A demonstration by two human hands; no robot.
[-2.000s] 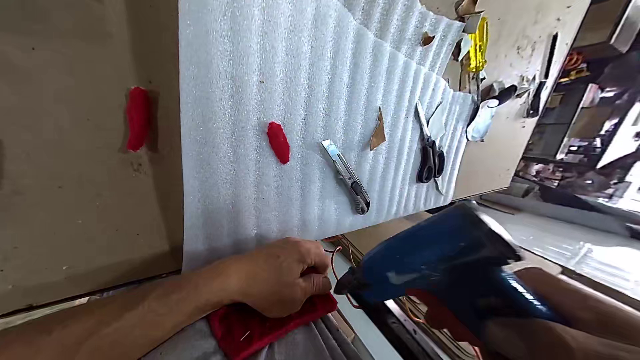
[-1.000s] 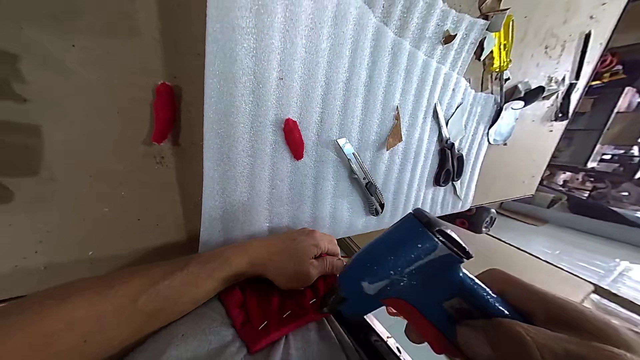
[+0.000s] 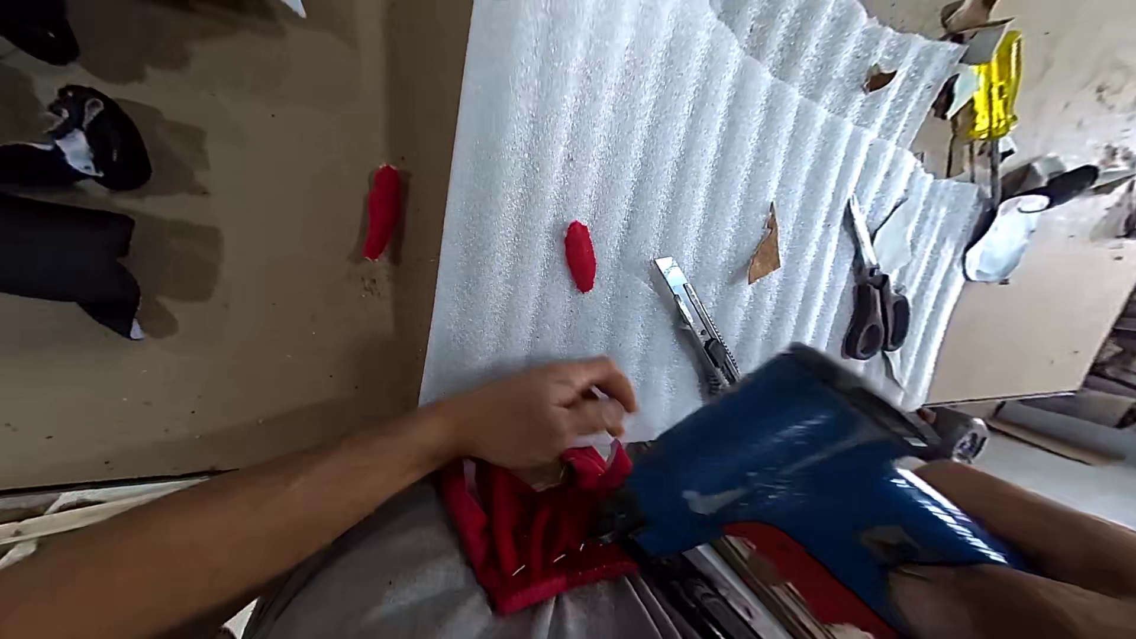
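Red velvety fabric lies on my lap, with a row of pale staples along its lower part. My left hand is at its upper edge, fingers bent; thumb and forefinger seem to pinch a fold of it. My right hand, partly cut off at the lower right, grips a blue staple gun with a red trigger part. The gun's nose rests at or just over the fabric's right side; exact contact cannot be told. A snap-off utility knife lies on the white foam sheet, above the gun.
On the foam are a red fabric piece, a brown scrap and scissors. Another red piece lies on the brown board. Black pieces are at far left, a yellow-handled screwdriver at upper right.
The view has shifted left, bringing black pieces in. My left hand has lifted and its fingers have spread somewhat from the fabric's edge; more of the fabric and its staples shows.
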